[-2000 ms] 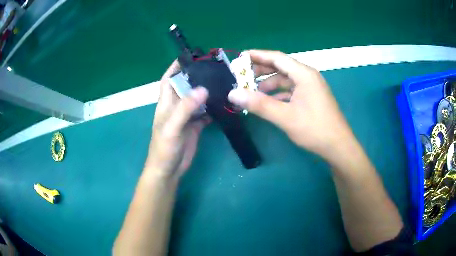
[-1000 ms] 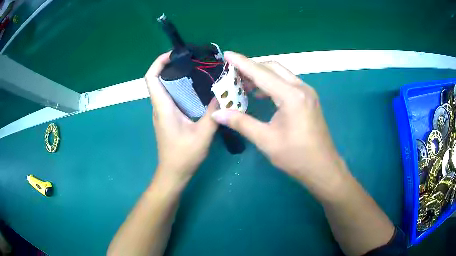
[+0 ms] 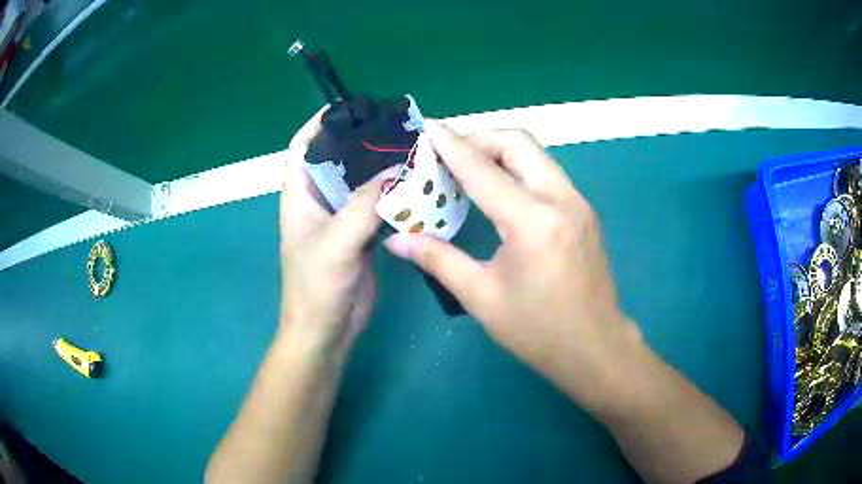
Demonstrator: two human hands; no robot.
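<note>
The microphone body has a black core and is tilted, held above the bench. Its neck points up and left, with a small pale wire connector at the tip. My left hand holds the body around its left side, over a pale housing shell. My right hand grips a white curved control panel with brown-gold holes, at the body's right side. Red lead wires run between core and panel. The handle shows partly below; my hands and the panel hide the rest.
A gold trim ring and a yellow and black utility knife lie on the green bench at the left. A blue parts bin heaped with rings stands at the right. A pale rail crosses behind the body.
The panel has turned so its holed white face shows, and it has come lower across the body's open side. The neck has swung more upright. Both hands keep their holds.
</note>
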